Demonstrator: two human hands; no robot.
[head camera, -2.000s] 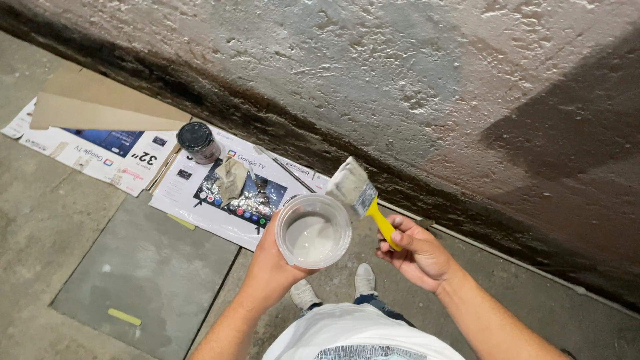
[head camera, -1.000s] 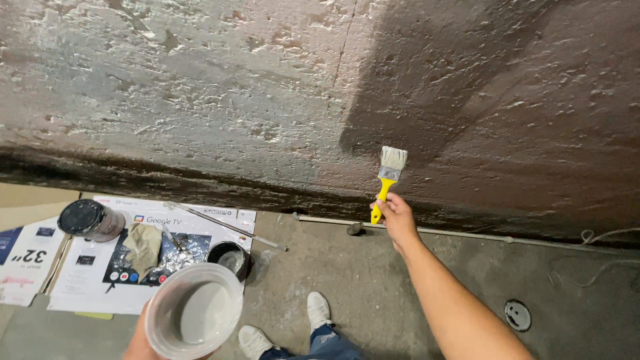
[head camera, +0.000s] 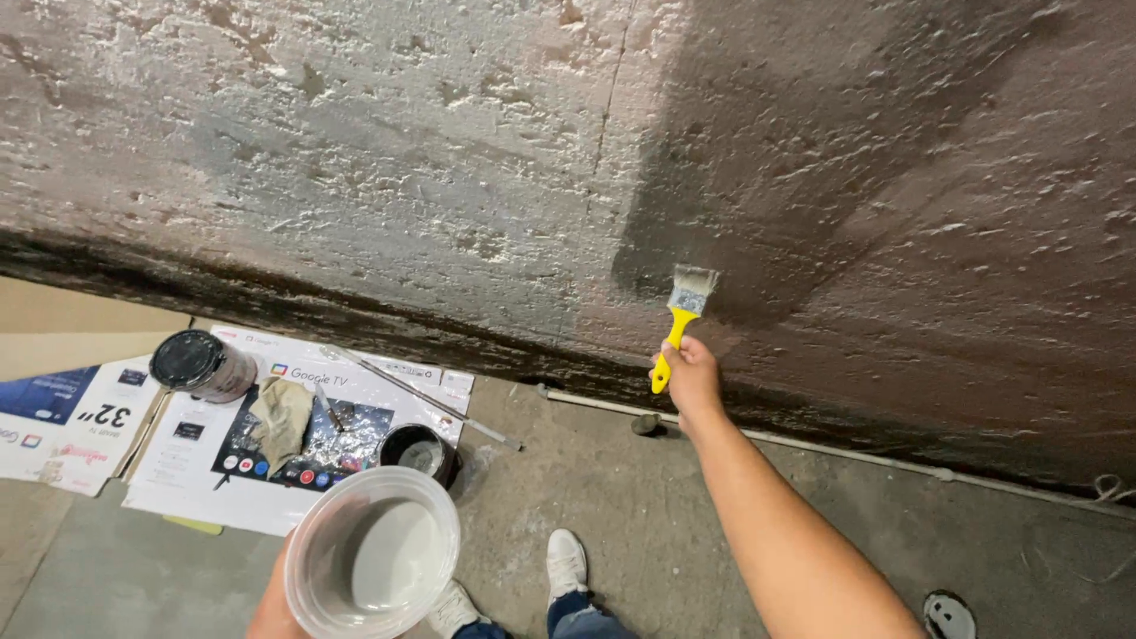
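My right hand grips the yellow handle of a paintbrush, its pale bristles up against the rough wall at the lower edge of a darker patch. At the lower left my left hand, mostly hidden, holds a clear plastic tub with whitish liquid inside. Beyond the tub, a dark open container stands at the edge of a printed cardboard sheet. A black-lidded jar, a crumpled cloth, a small brush and a long thin rod are on that cardboard.
A white pipe or cable runs along the foot of the wall. A small dark lump sits beside it on the concrete floor. My shoes are below, and a round floor fitting is at the lower right.
The brush has gone from beside the tub to the wall, and my right arm has extended. The view has shifted to the right along the wall.
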